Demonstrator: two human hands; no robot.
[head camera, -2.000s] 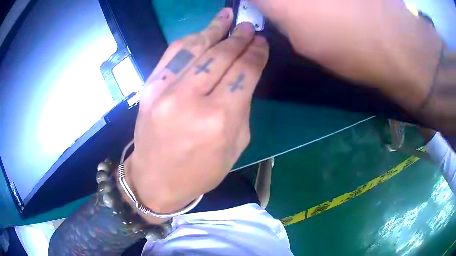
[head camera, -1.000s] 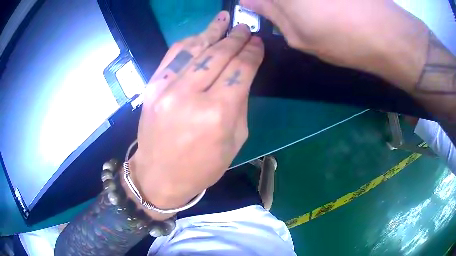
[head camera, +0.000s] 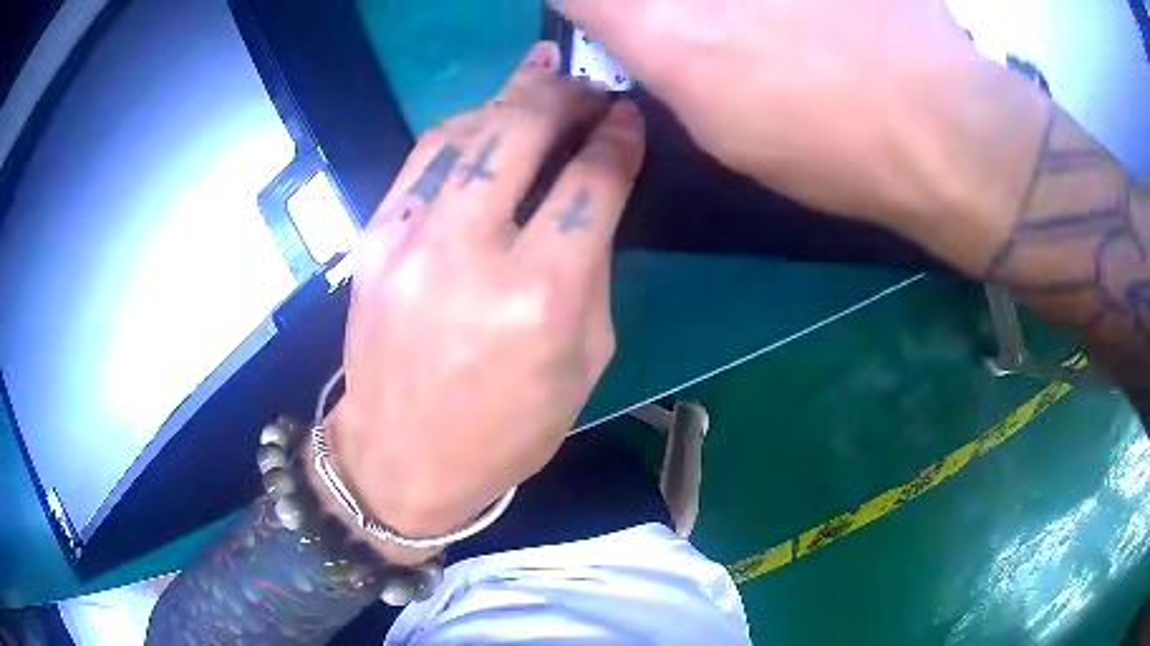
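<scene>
A black-framed panel (head camera: 744, 208) lies on the green bench, its bright face partly showing at the upper right. A small white corner cutout (head camera: 595, 63) with dark specks shows between my hands near the top. My left hand (head camera: 486, 278) lies with its fingertips at the black frame beside the cutout; its fingers are bent and slightly spread. My right hand (head camera: 807, 114) covers the frame just right of the cutout; its fingers are cut off by the top edge, and whether it holds a tool is hidden.
A second black-framed panel with a glowing pale face (head camera: 139, 252) lies at the left, with its own bright corner cutout (head camera: 322, 217). The bench edge (head camera: 757, 347) curves in front. Below are the green floor, a yellow line (head camera: 883, 505) and a pale bench leg or support (head camera: 684, 467).
My right hand has shifted left and down, covering more of the cutout. My left fingers have spread slightly and moved a little left.
</scene>
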